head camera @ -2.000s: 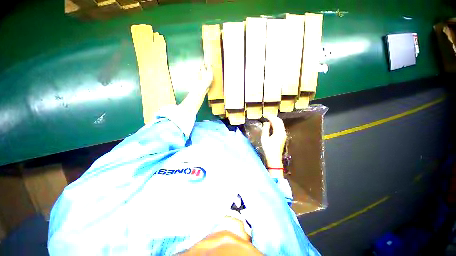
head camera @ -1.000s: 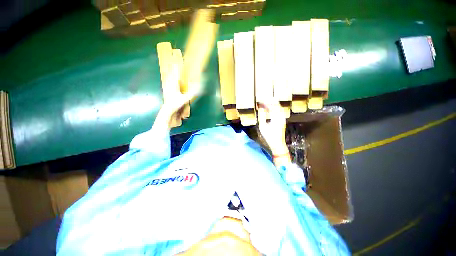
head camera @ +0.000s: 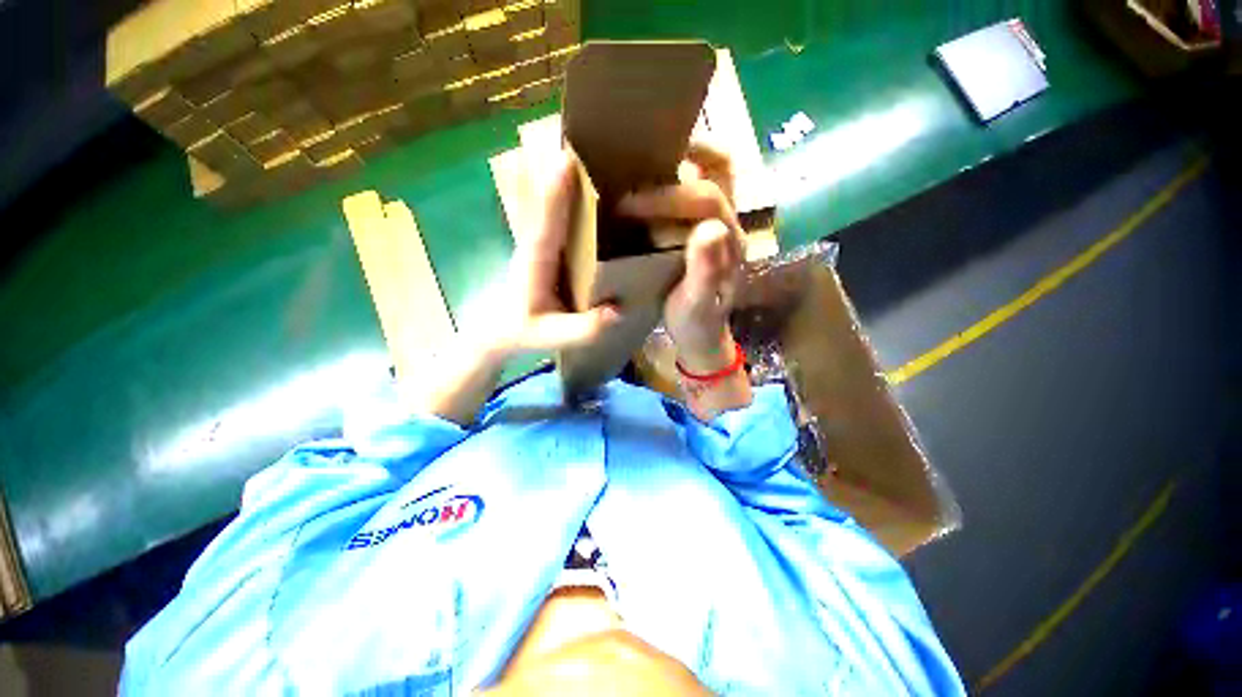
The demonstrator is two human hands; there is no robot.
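A brown folding carton [head camera: 638, 102] is held up close in front of my chest, its near end open with a long flap standing up and a dark inside. My left hand [head camera: 552, 279] grips its left side, thumb across the lower front. My right hand [head camera: 702, 245] is at its right side, fingers bent over the opening; the fingertips are partly hidden. Behind it, the row of formed cartons [head camera: 737, 123] on the bench is mostly covered. Flat carton blanks [head camera: 398, 279] lie left of my left hand.
Stacked cartons [head camera: 341, 82] stand at the far left of the green bench [head camera: 177, 341]. Small white pieces [head camera: 790, 131] and a pale rectangle [head camera: 992, 68] lie to the right. A bulk carton [head camera: 872, 409] with clear film stands beside the bench at right.
The carton that was blurred in my left hand over the blanks is now raised and open before my chest. My right hand has left the row and joined it. The view has shifted.
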